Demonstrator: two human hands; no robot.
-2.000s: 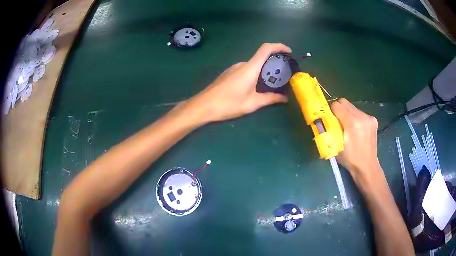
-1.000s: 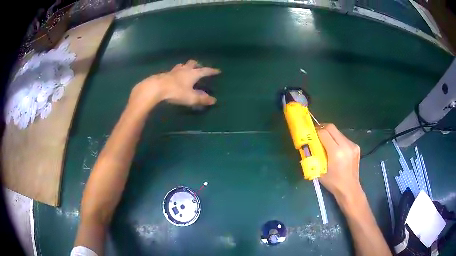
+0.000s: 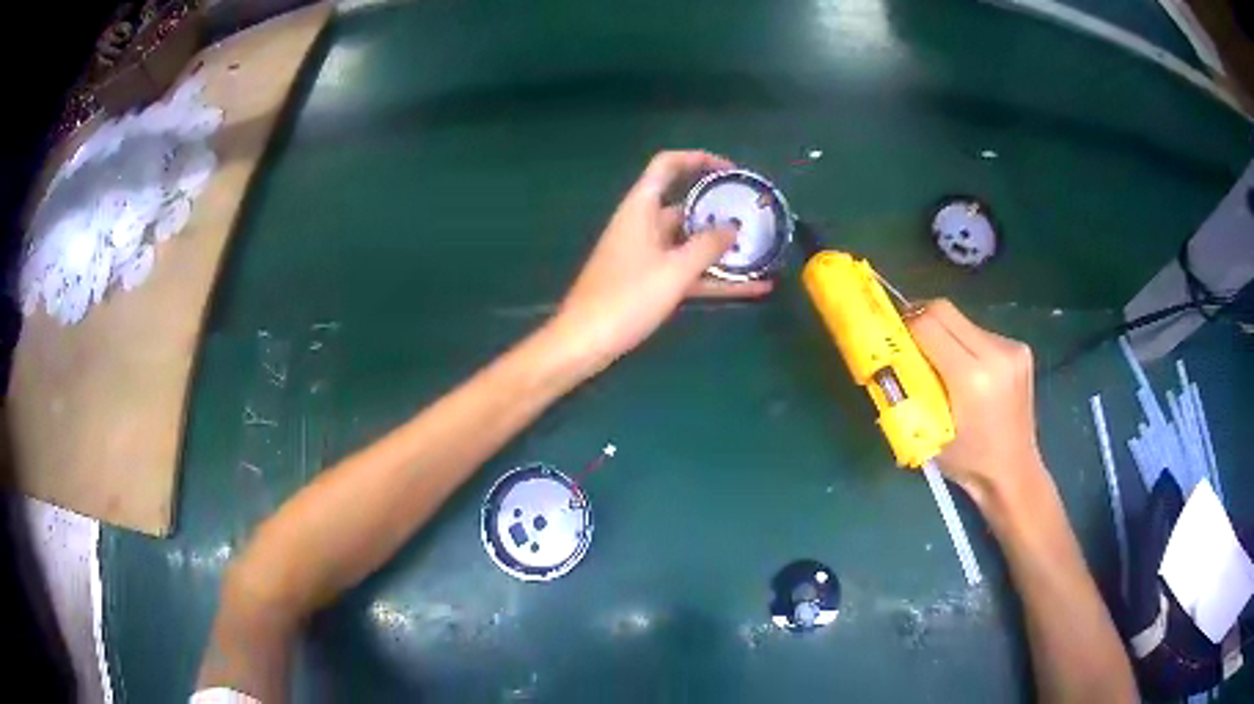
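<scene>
My left hand [image 3: 635,261] grips a round housing [image 3: 754,206] with a light face and a dark rim, thumb on the face. A thin red wire with a white plug sticks out at its upper right. My right hand [image 3: 976,385] holds the yellow hot glue gun [image 3: 855,319], its dark nozzle at the housing's right edge; whether they touch cannot be told. A translucent glue stick [image 3: 950,520] sticks out of the gun's back. A second housing [image 3: 550,498] lies at the lower centre, and a third housing [image 3: 965,234] lies right of the gun.
A small dark disc [image 3: 805,597] lies near the front. White thin round parts [image 3: 124,206] are heaped on a tan board [image 3: 103,413] at left. At right are spare glue sticks [image 3: 1172,426], a grey post [image 3: 1194,261] with a dark cord, and a dark item with white paper [image 3: 1213,557].
The dark-rimmed housing held earlier now lies to the right on the bench. My left hand has moved back to the centre holding another housing, and the glue gun's nozzle is beside it.
</scene>
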